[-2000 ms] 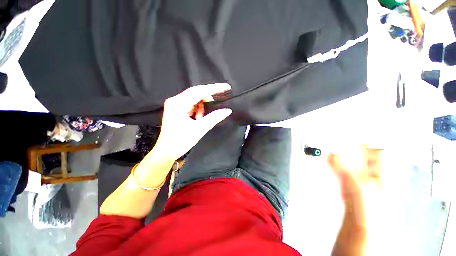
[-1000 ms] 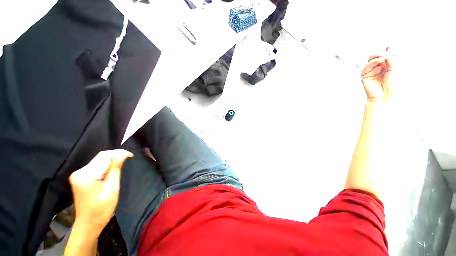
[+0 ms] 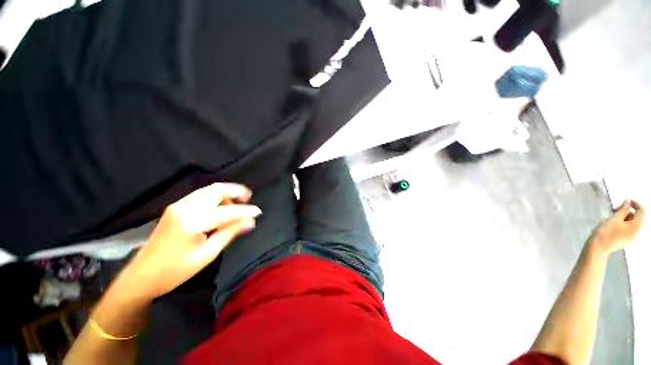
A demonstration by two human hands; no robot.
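The large black cloth (image 3: 178, 78) lies over the table, with a folded edge running diagonally towards the clip. A pale clip (image 3: 325, 75) grips it, with a twisted pale cord going up to the right. My left hand (image 3: 207, 232), with a yellow bracelet on the wrist, is blurred at the cloth's near edge, above my lap. Its fingers are curled with the thumb close. I cannot tell if it pinches cloth. My right hand (image 3: 619, 227) is far out at the right, arm stretched, thumb and fingertips together. No needle or thread can be made out.
On the white table (image 3: 407, 107) are a slim tool (image 3: 434, 71), a blue patterned block (image 3: 521, 81) and dark items at the upper right. A small dark cylinder with a green ring (image 3: 399, 186) is right of my legs. A wooden stool (image 3: 53, 333) shows dimly at the lower left.
My right hand has moved out to the far right from nearer my body, and is now lower than a second ago. The view has swung right and partly back. The left hand stays near the cloth's edge.
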